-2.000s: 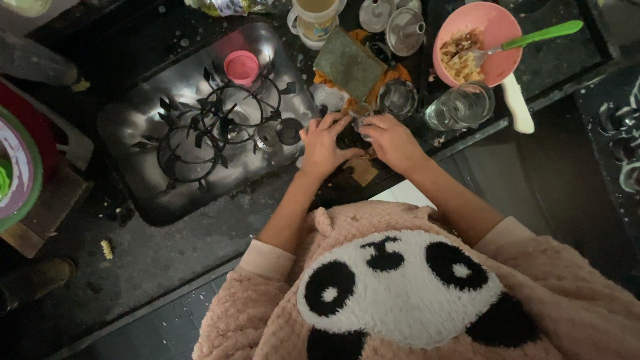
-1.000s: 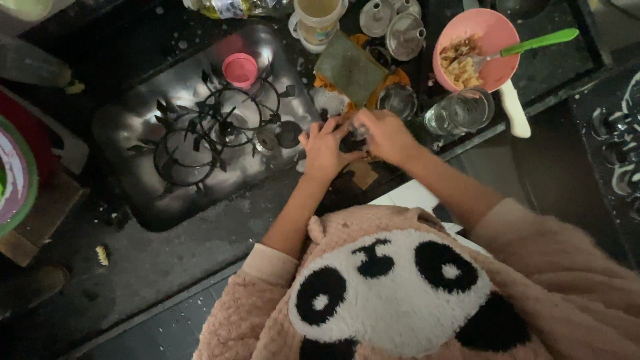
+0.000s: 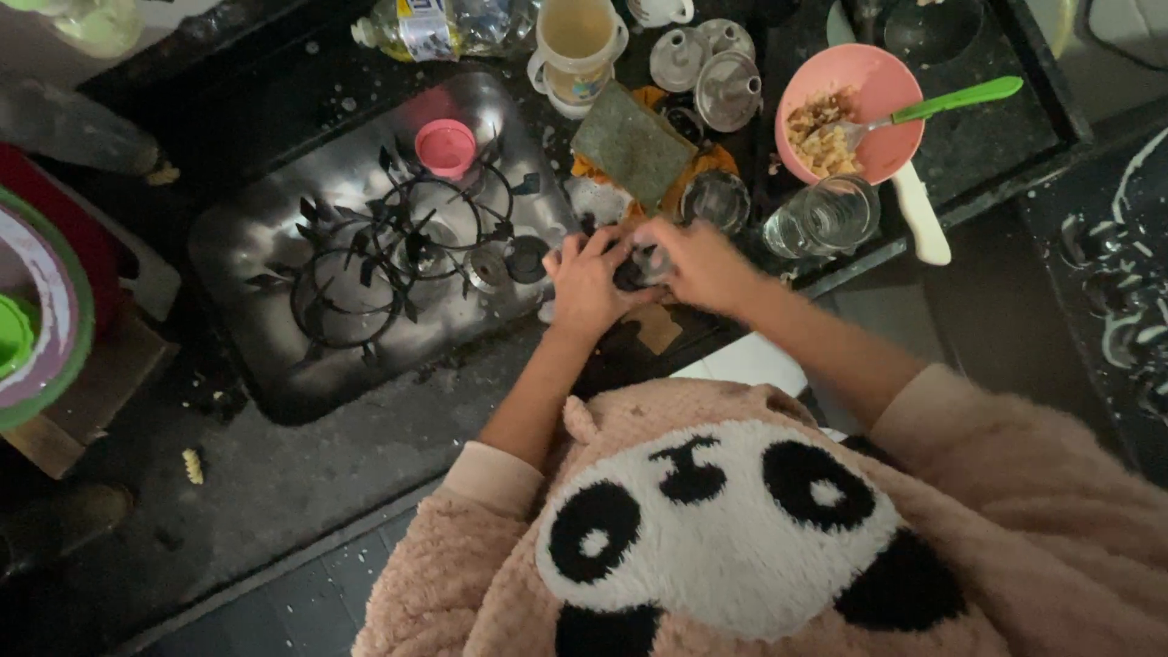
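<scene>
My left hand [image 3: 589, 278] curls its fingers over a small dark round piece [image 3: 630, 276] on the counter, right of the sink. My right hand [image 3: 703, 265], slightly blurred, holds a small greyish thing [image 3: 651, 262], perhaps a scouring pad, against that piece; its exact kind cannot be told. Just beyond the hands lie white suds [image 3: 598, 201], a grey-green scouring pad [image 3: 634, 146] on an orange cloth [image 3: 714, 162], and a round glass or metal piece [image 3: 716, 201]. Metal burner parts [image 3: 727, 89] are farther back. Black pan supports [image 3: 351, 297] and a pink cup [image 3: 445, 148] lie in the steel sink [image 3: 265, 365].
A pink bowl [image 3: 894, 87] with food and a green-handled fork [image 3: 958, 98] stands at right, beside a drinking glass [image 3: 821, 217] and a white-handled utensil [image 3: 923, 214]. A two-handled cup [image 3: 575, 55] and a plastic bottle [image 3: 438, 29] are at the back. Basins [image 3: 46, 319] sit at left.
My right hand has shifted slightly while staying close to my left, which keeps its place over the dark piece. The sink's contents look unchanged.
</scene>
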